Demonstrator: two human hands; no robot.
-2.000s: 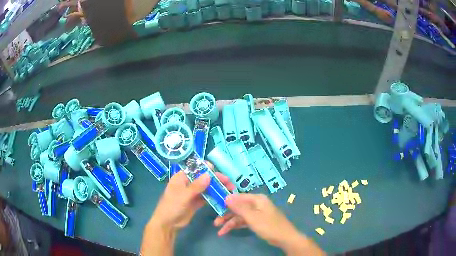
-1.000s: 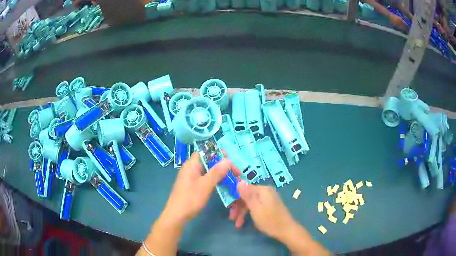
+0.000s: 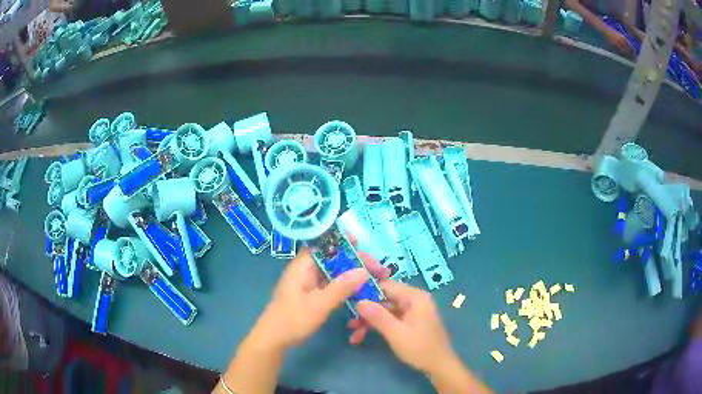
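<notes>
An open turquoise fan [image 3: 302, 202] is held above the bench, its round grille head up and away from me. A blue battery [image 3: 343, 265] lies in its open handle, with a small circuit board [image 3: 329, 248] between head and battery. My left hand [image 3: 312, 296] holds the handle from the left, thumb on the battery. My right hand [image 3: 404, 319] holds the lower end of the handle, thumb and fingers on the battery's end. Some fingers are hidden behind the handle.
Open fans [image 3: 173, 198] are piled left. Handle covers [image 3: 439, 196] lie behind and right of my hands. Pale-yellow foam pads [image 3: 535, 310] are scattered right. More fans [image 3: 654, 185] lie far right, near a metal post [image 3: 643, 96]. The conveyor belt [image 3: 346, 85] runs beyond the pale edge strip.
The held fan and both hands have moved slightly right, and the head is now lower than one second ago. Both hands keep hold, with the right hand close to the left at the handle's lower end.
</notes>
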